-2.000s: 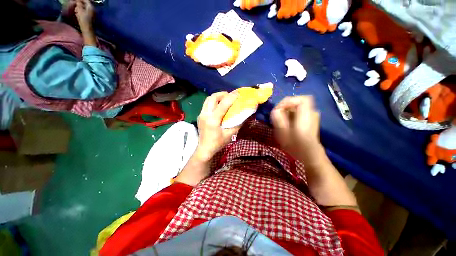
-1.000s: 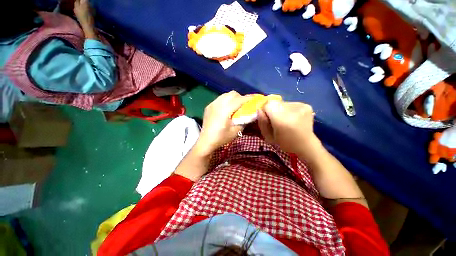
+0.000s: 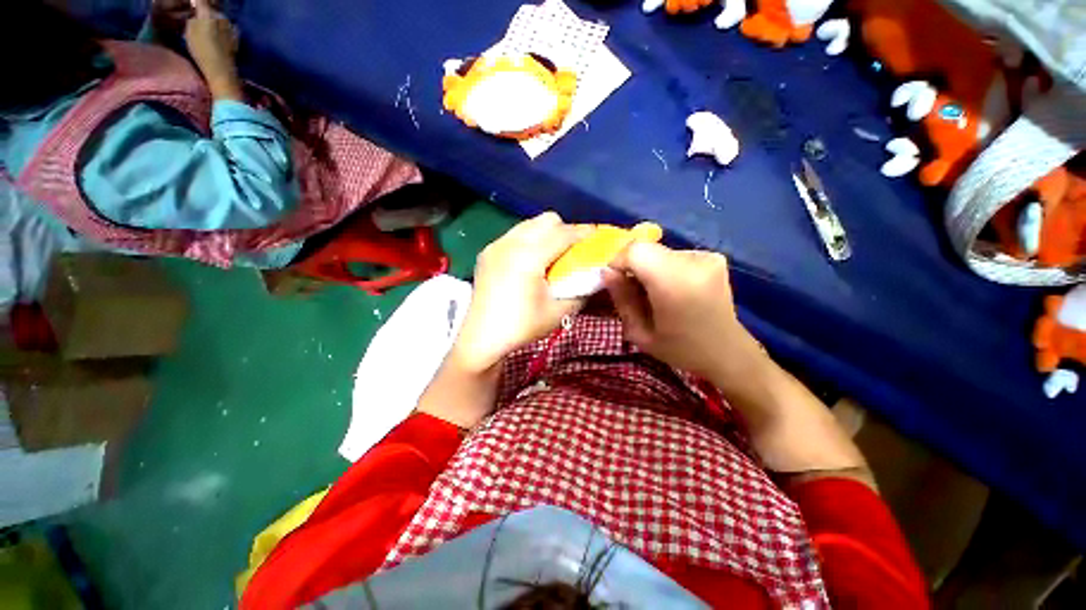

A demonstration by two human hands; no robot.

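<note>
A plush crab (image 3: 592, 254), yellow-orange with a white part below, is held over the apron. My left hand (image 3: 515, 286) grips its left side. My right hand (image 3: 681, 296) has its fingertips pinched at the crab's right end; the fingers cover that part, and a needle or thread there cannot be made out. A loose white claw piece (image 3: 711, 138) lies on the blue cloth. Silvery thread snips (image 3: 822, 212) lie to its right. Another crab (image 3: 510, 95) lies belly up on white paper sheets (image 3: 601, 78).
Orange crabs (image 3: 941, 131) are heaped at the upper right by a whitish woven sack (image 3: 994, 197). A seated person in a pink checked apron (image 3: 107, 131) is at the left. A white bag (image 3: 405, 358) is by my left arm; cardboard boxes (image 3: 113, 307) stand on the green floor.
My right hand has come from away on the right to the crab's right end and stays there. The crab in my left hand has turned a little.
</note>
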